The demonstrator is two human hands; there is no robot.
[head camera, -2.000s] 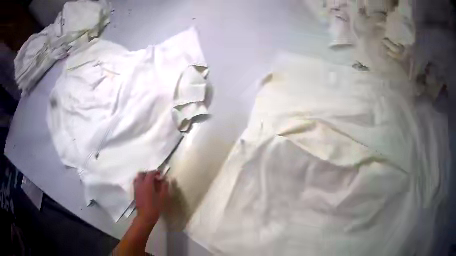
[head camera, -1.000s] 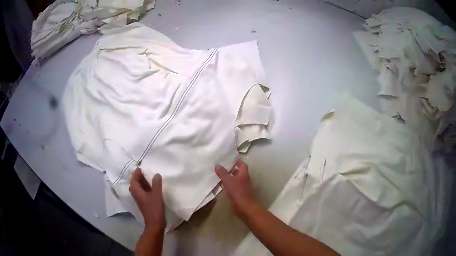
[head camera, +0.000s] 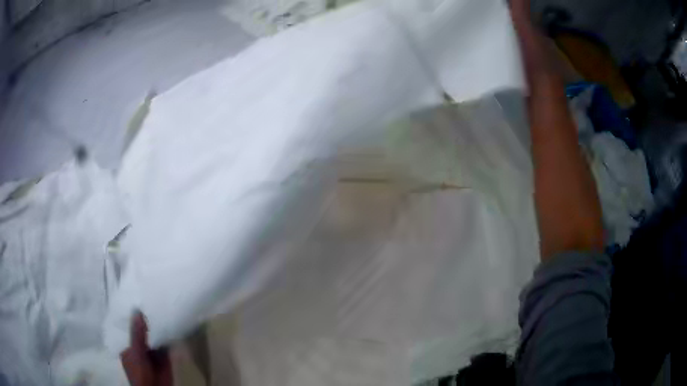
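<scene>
A large white garment panel (head camera: pixel 286 113) is held stretched and slightly raised, blurred by motion, over a pile of cream-white panels (head camera: pixel 392 279). My left hand (head camera: pixel 145 358) grips its lower left corner near the bottom edge, only partly in view. My right hand (head camera: pixel 520 15) is at the top edge of the picture, mostly cut off, at the panel's upper right corner; its fingers are not seen. My right forearm reaches up in a grey sleeve. Another white panel (head camera: pixel 45 249) lies at the left.
The pale table (head camera: pixel 83 83) shows at the upper left. Small cut pieces (head camera: pixel 275 11) lie at the top edge. At the right are a blue basket (head camera: pixel 603 109) with white pieces (head camera: pixel 621 170) and a yellow-orange object (head camera: pixel 595 64).
The view has swung to the right. The white panel has gone from flat on the table to held up over the pile, and my hands have moved far apart.
</scene>
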